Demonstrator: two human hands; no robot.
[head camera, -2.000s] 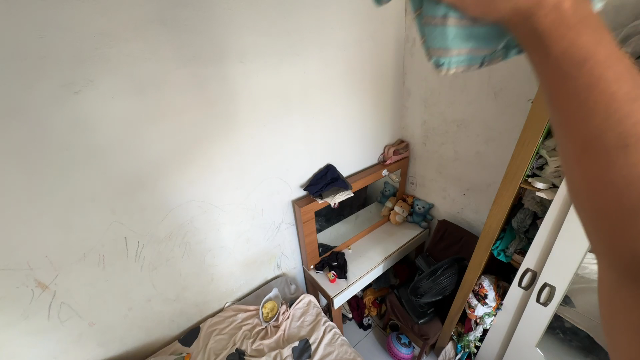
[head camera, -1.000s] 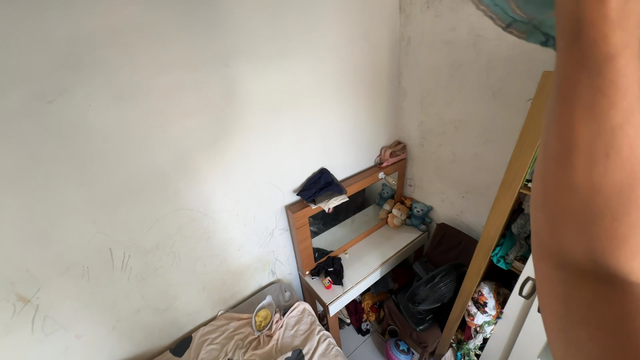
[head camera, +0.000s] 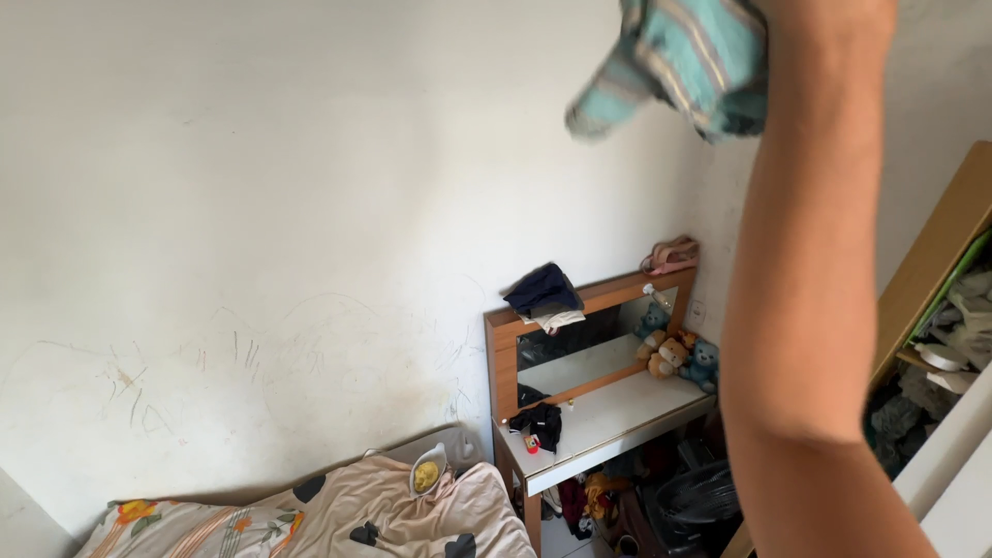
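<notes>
My right arm rises from the lower right corner to the top edge, where only the base of my right hand (head camera: 818, 14) shows and the fingers are cut off or hidden. From that hand hangs a teal striped cloth (head camera: 701, 58), bunched and blurred, in front of the bare wall. My left hand is out of the picture.
Below stands a dressing table (head camera: 612, 418) with a wood-framed mirror (head camera: 504, 364), dark folded clothing (head camera: 542, 288) and teddy bears (head camera: 668, 358). A bed with rumpled bedding (head camera: 349, 504) holds a dish (head camera: 426, 474). An open wardrobe (head camera: 930, 263) is at right.
The teal cloth hung at the top, slipped mostly out at the upper right one second ago, and now shows again beside my forearm. The view has shifted somewhat.
</notes>
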